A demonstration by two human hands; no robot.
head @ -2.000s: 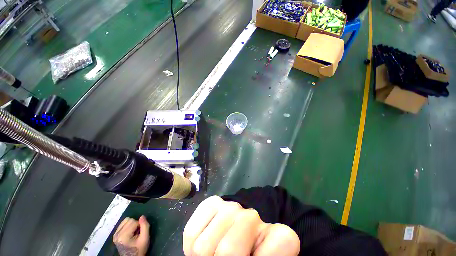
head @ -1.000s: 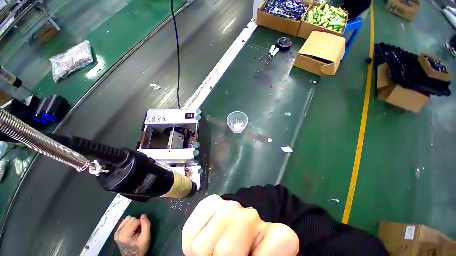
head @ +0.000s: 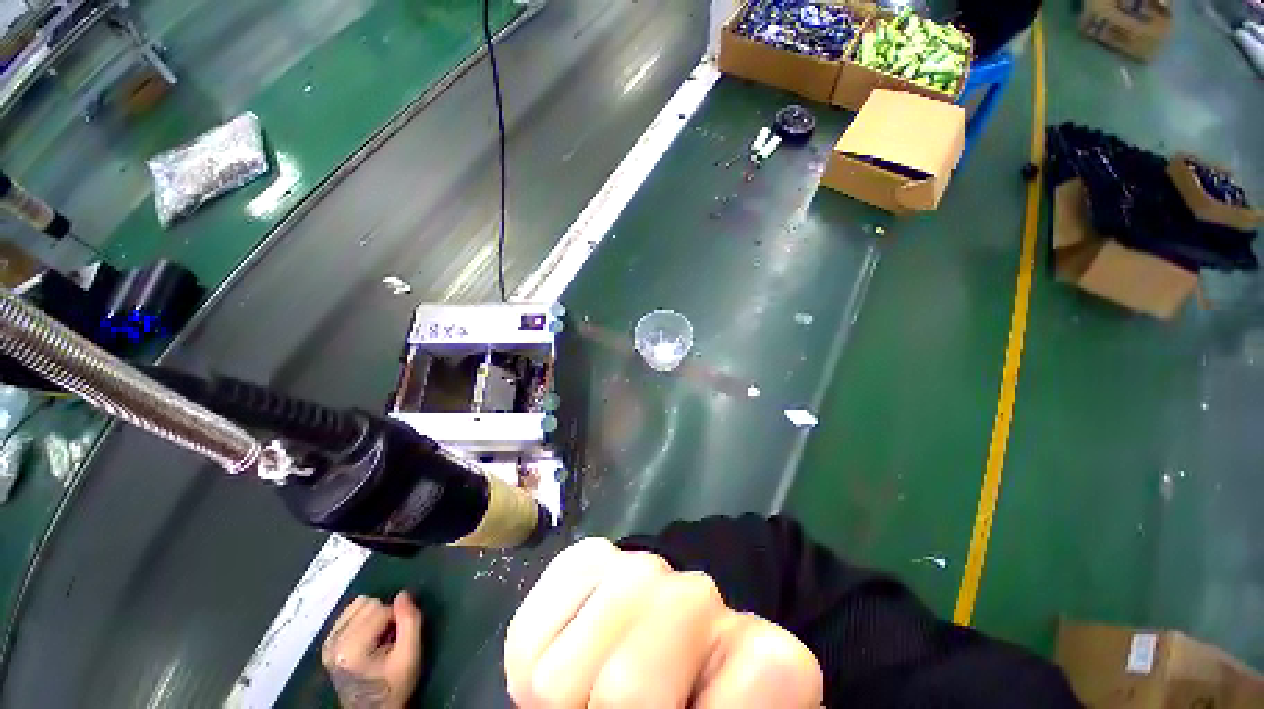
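The electric screwdriver [head: 402, 485], black with a tan nose, hangs over the near end of the white screw feeder [head: 485, 429]. My right hand [head: 652, 630] is a closed fist in the bottom middle, just right of the screwdriver's tip, cut off by the lower edge. No object shows in it; its palm side is hidden. My left hand [head: 374, 648] is small at the lower left, fingers curled, above the green bench near the white strip, with nothing visible in it. Tiny screws lie scattered below the screwdriver's nose. A clear plastic cup [head: 664, 341] stands right of the feeder.
The dark conveyor belt [head: 347, 263] runs along the left. Across it are a black housing [head: 150, 298] and a bag of small parts [head: 208, 169]. Cartons of parts [head: 790, 69] and a brown carton [head: 894, 150] are at the far end. Black trays [head: 1144, 201] lie at right.
A white scrap on the belt has moved toward me, down and left. The camera view has shifted slightly. Both hands and the screwdriver keep nearly the same pose.
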